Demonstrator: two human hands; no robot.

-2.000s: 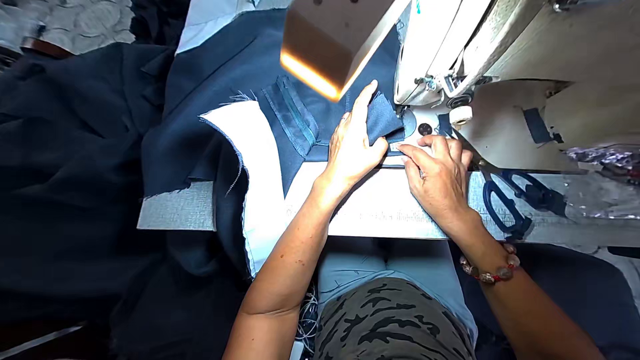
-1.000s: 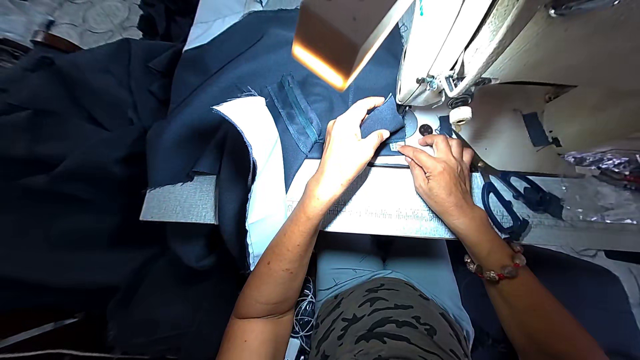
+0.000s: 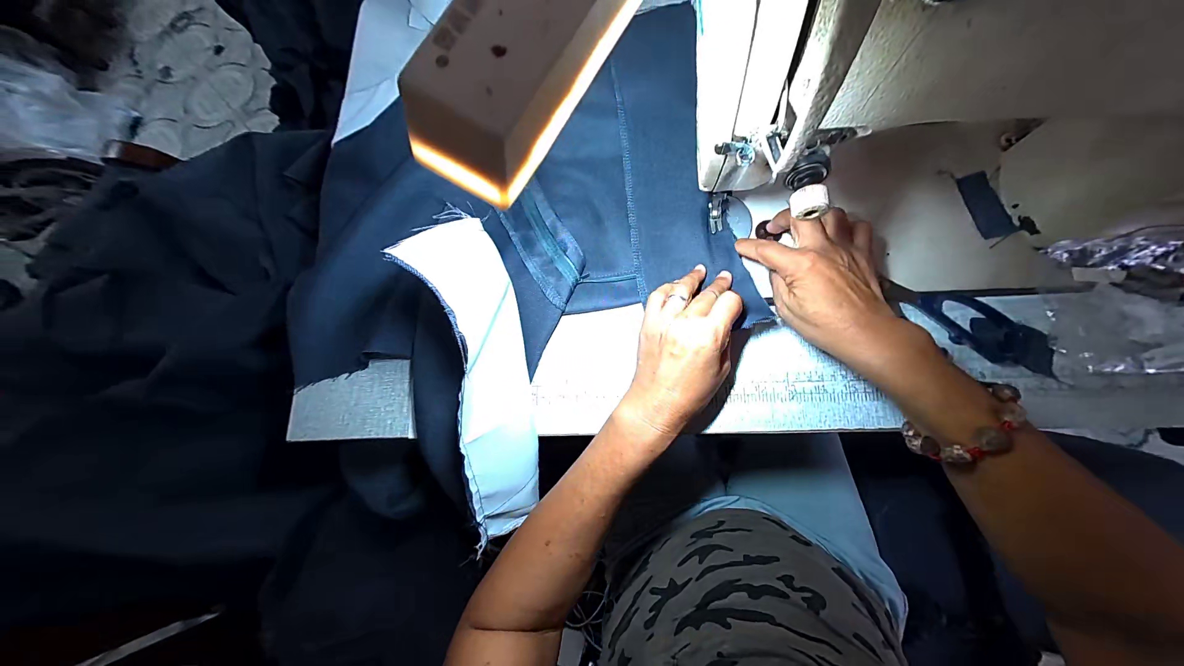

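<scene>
Navy fabric with stitched seams lies flat over the sewing machine's bed, its right edge beside the presser foot. My left hand rests with its fingertips on the lower part of this fabric. Thumb and index finger of my right hand touch the fabric's right edge, just below and right of the presser foot; whether they pinch it is unclear. A white fabric strip hangs from the navy cloth over the table's front edge.
A lit lamp hangs over the fabric at the upper middle. Dark-handled scissors lie right of my right hand, near a clear plastic bag. The machine head stands above the presser foot. Dark cloth fills the left side.
The small folded navy piece that my left hand held up by the presser foot now lies flat with the rest. My left hand has moved down and lies on the cloth's lower edge.
</scene>
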